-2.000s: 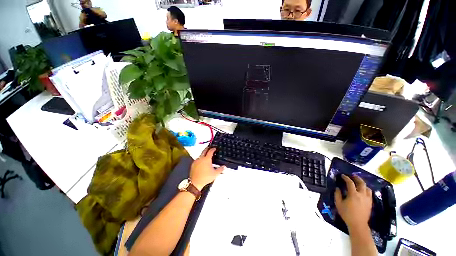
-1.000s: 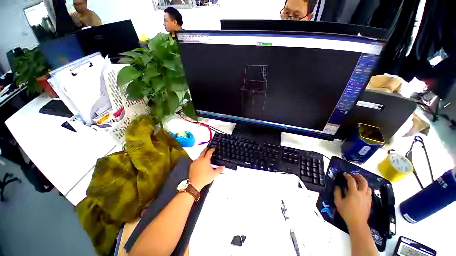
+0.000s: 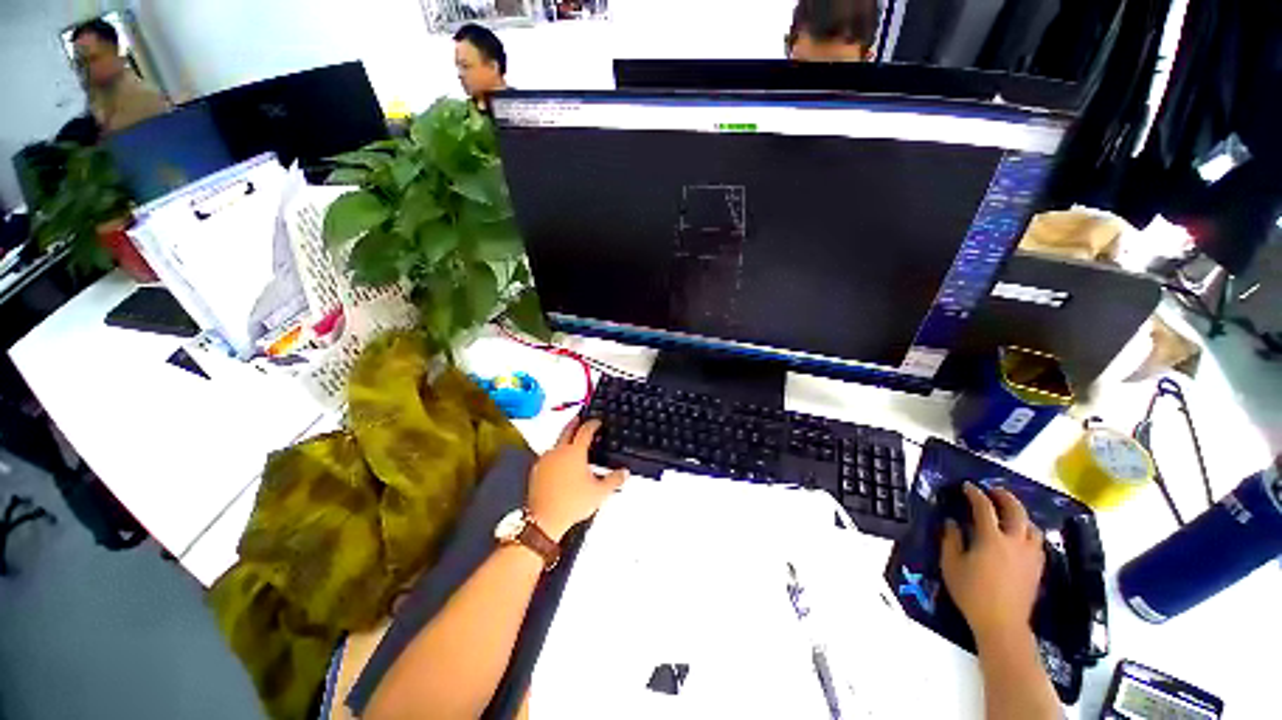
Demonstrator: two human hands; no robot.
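Observation:
My right hand [image 3: 994, 563] rests over a dark mouse [image 3: 960, 532] on a black mouse pad [image 3: 918, 556], fingers curved on it. My left hand [image 3: 567, 483], with a watch on the wrist, lies at the left end of the black keyboard [image 3: 745, 439], fingers apart on the keys. The monitor [image 3: 844, 239] shows a black drawing area with thin pale outlines left of its middle. White paper sheets [image 3: 717, 591] lie between my forearms, with a pen [image 3: 825, 681] and a small dark piece [image 3: 667, 678] on them.
Crumpled olive-yellow fabric [image 3: 352, 492] lies left of my forearm. A potted plant [image 3: 443, 225] and a white basket [image 3: 331, 281] stand behind. A blue tin [image 3: 1009, 408], yellow roll [image 3: 1106, 466], bottle [image 3: 1209, 549] and calculator [image 3: 1160, 696] are at the right. Several people are beyond the monitors.
The view has shifted slightly. The person at the far left has moved further left, and the person behind the monitor has lowered their head. My hands stay in the same places.

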